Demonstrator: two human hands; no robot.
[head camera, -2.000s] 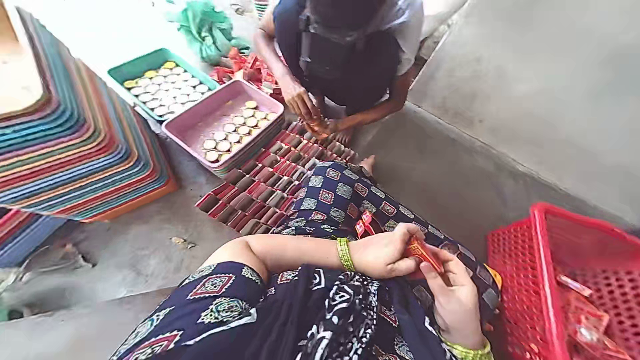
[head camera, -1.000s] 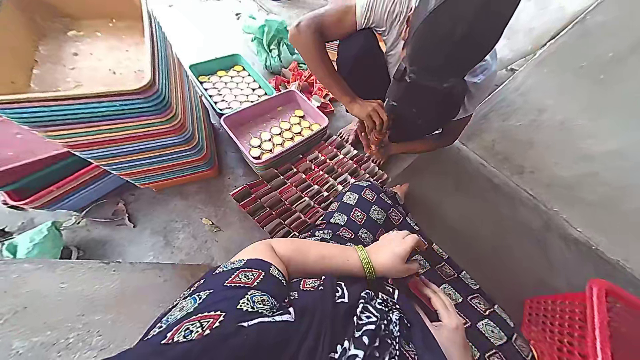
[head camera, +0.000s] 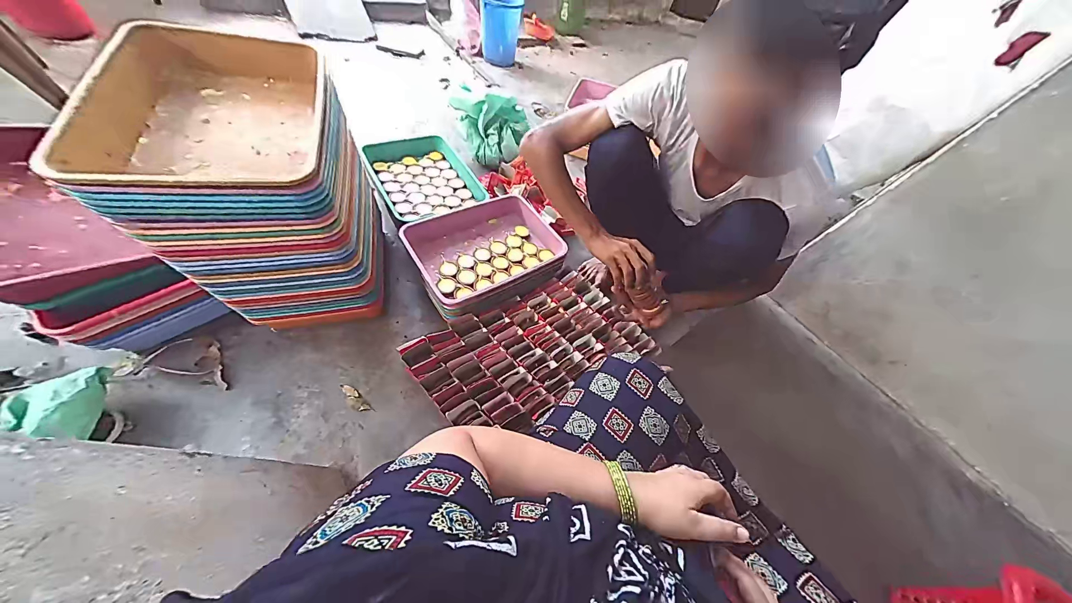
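Note:
My left hand (head camera: 691, 505), with yellow-green bangles at the wrist, rests palm down on my patterned dark blue clothing, its fingers partly curled; nothing shows in it. Just below, at the bottom edge, part of my right hand (head camera: 745, 578) is visible, and a bit of red lies beside it; its grip is hidden. Beyond my knee, rows of small red and brown cardboard boxes (head camera: 511, 360) stand packed together on the floor. A pink tray (head camera: 419, 243) behind them holds round yellow-rimmed pieces, and a green tray (head camera: 377, 180) holds more round, pale pieces.
A tall stack of coloured plastic trays (head camera: 276, 260) stands at the left. Opposite me a person (head camera: 720, 209) squats, hands together by the boxes. Nearby lie a green plastic bag (head camera: 490, 126) and red packets (head camera: 523, 180). A red basket (head camera: 988, 586) shows at the lower right.
Two seconds ago both my hands were together on a small red item; now they are lower in view and that item is not clearly seen. The view has swung left and up.

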